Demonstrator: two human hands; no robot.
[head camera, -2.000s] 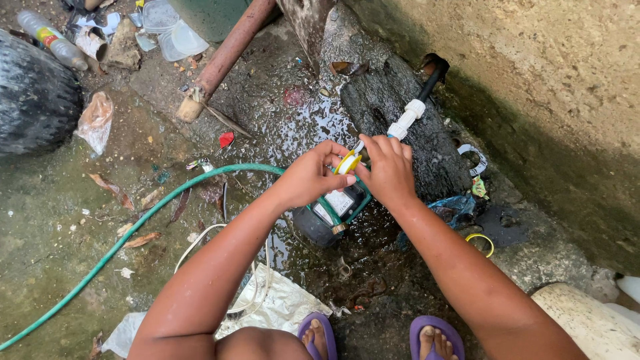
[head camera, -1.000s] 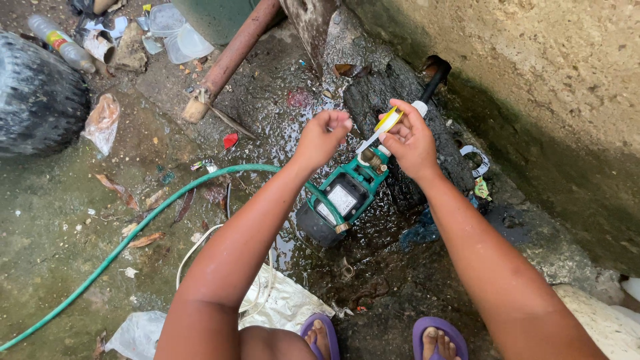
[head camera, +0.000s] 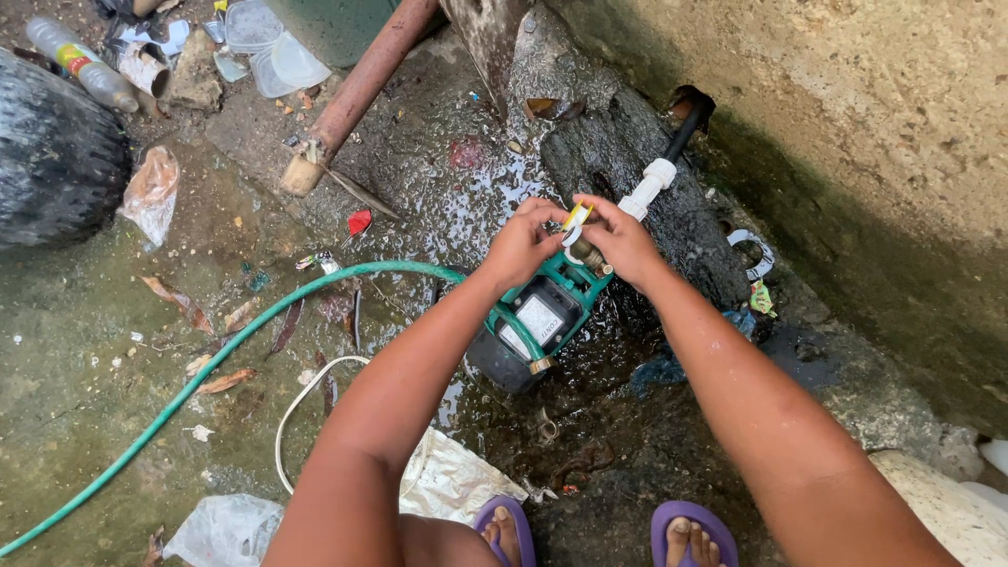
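A green and black electric water pump (head camera: 543, 315) lies on the wet ground, with a brass fitting (head camera: 589, 253) at its upper end. Above that fitting, my left hand (head camera: 526, 240) and my right hand (head camera: 622, 240) meet at a yellow-rimmed spool of white thread seal tape (head camera: 577, 216). White tape shows between the fingers, near the fitting. Which fingers bear on the spool is partly hidden. Across the pump lies the brass end of a green hose (head camera: 331, 277). A white plastic pipe fitting (head camera: 650, 187) joins a black pipe (head camera: 690, 130) that enters the wall.
A rough wall (head camera: 858, 142) rises at the right. A rusty pipe (head camera: 370, 79) and plastic containers (head camera: 287, 63) lie at the top. At the left are a black tub (head camera: 55, 157) and a plastic bottle (head camera: 83, 63). A pale cable (head camera: 295, 417) loops beside a whitish sheet (head camera: 449, 480).
My left hand, apart from the right one a second ago, is back against it at the tape. The right hand and the spool have come down closer to the brass fitting.
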